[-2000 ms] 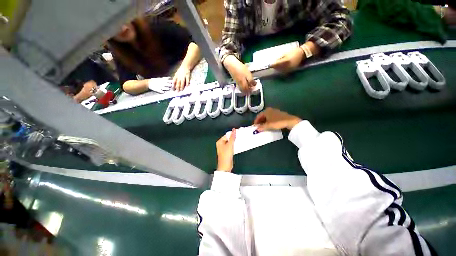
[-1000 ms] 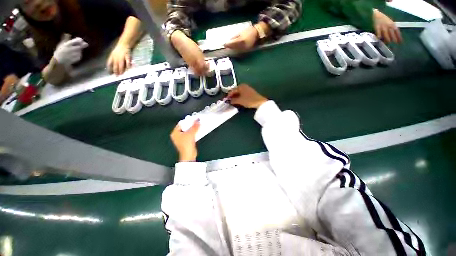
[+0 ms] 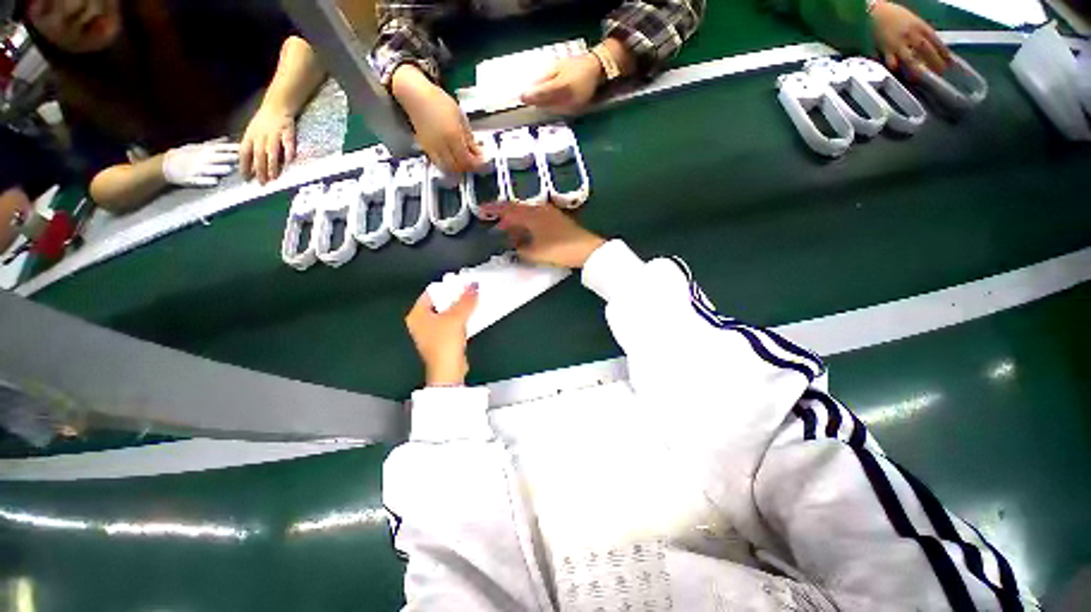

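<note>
My left hand [image 3: 440, 331] holds a white label strip [image 3: 509, 291] by its left end, above the green belt. Small tabs show along the strip's far edge. My right hand [image 3: 538, 234] is over the strip's far right part, its fingertips close to the near end of a loop in the row. Whether a small label is at those fingertips is too blurred to tell. A row of several white oval loops [image 3: 410, 202] stands on the belt just beyond my hands.
A plaid-sleeved worker's hand [image 3: 445, 126] touches the row from the far side, beside a white pad [image 3: 526, 74]. A green-sleeved worker's hand [image 3: 909, 42] is at more loops [image 3: 852, 105]. A grey post [image 3: 203, 365] crosses at left. Printed sheets [image 3: 616, 576] lie on my lap.
My right hand has moved from the strip's right end leftward and up to the row of loops. The green-sleeved worker's hand has moved onto a loop at right, now apart from its group.
</note>
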